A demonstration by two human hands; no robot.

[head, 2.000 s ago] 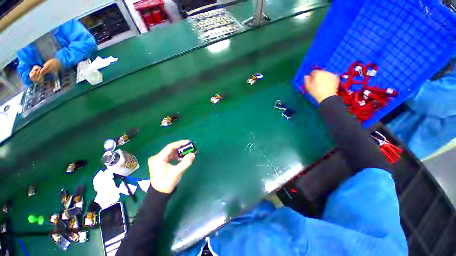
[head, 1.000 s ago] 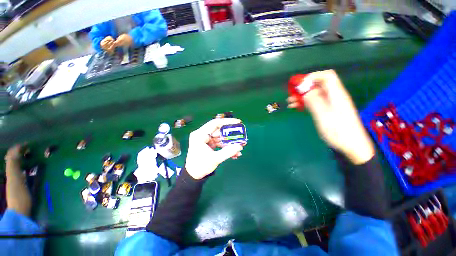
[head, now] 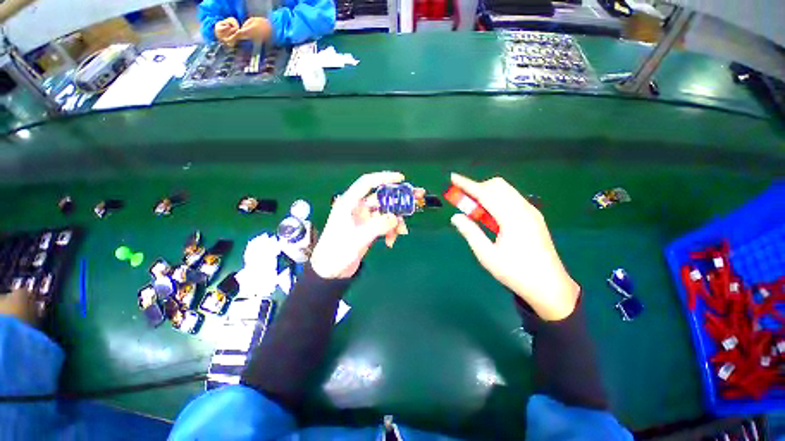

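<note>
My left hand (head: 351, 228) holds a closed smartwatch unit (head: 397, 199) between thumb and fingers, its glossy face towards me. My right hand (head: 516, 245) holds a red clamp (head: 472, 208) between thumb and fingertips, a short gap to the right of the unit. The clamp does not touch the unit. Its pale end shows near the middle.
Open units (head: 256, 205) are spaced along the green surface; more lie in a pile (head: 183, 288) at left. White wipes (head: 260, 267), a bottle (head: 293, 234) and a smartphone (head: 240, 342) lie nearer. A blue basket (head: 702, 344) of clamps is right. Another person's sleeve (head: 26, 362) is lower left.
My right hand has come from the basket with a red clamp and moved left, close to the unit. My left hand still holds the unit. The view has turned.
</note>
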